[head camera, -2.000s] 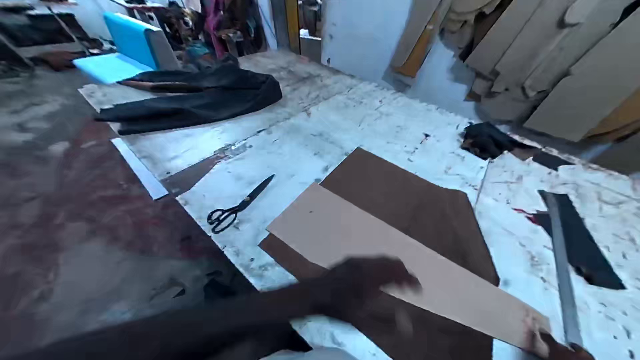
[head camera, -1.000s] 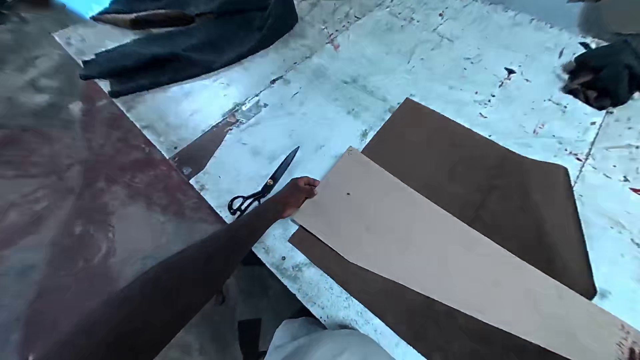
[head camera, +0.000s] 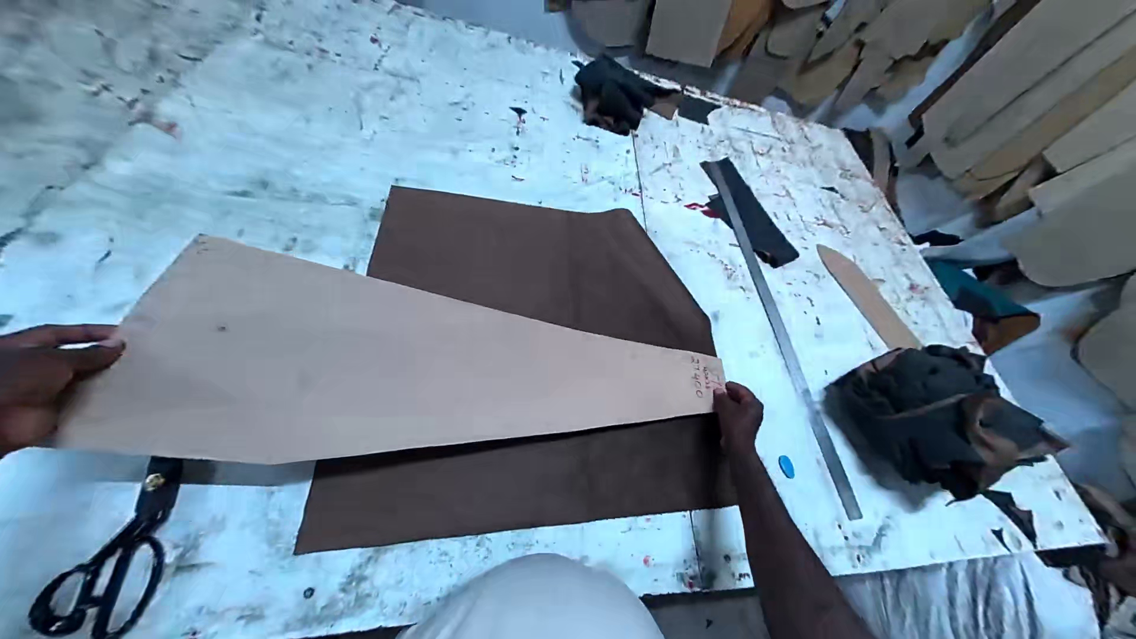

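A long tan cardboard pattern piece (head camera: pixel 399 364), wide at the left and narrow at the right, lies across a dark brown sheet of fabric or leather (head camera: pixel 532 257). My left hand (head camera: pixel 53 377) grips its wide left edge. At the narrow end, which bears handwriting, my right hand (head camera: pixel 738 413) pinches the corner between thumb and fingers. The wide end extends past the brown sheet on the left and covers the blades of black-handled shears (head camera: pixel 133 541). A thin shadow gap shows under the pattern's near edge.
Right of the brown sheet, a metal ruler (head camera: pixel 785 342) lies on the white worktable (head camera: pixel 293 142), partly over a dark scrap (head camera: pixel 754 213). Farther right are a tan strip (head camera: pixel 865 297), a blue disc (head camera: pixel 786 466) and a dark crumpled heap (head camera: pixel 941 417). Another dark bundle (head camera: pixel 612 93) sits at the far edge.
One second ago my left hand held the pattern's corner beside the fully visible shears; now the pattern's wide end covers their blades. The view has swung to the right.
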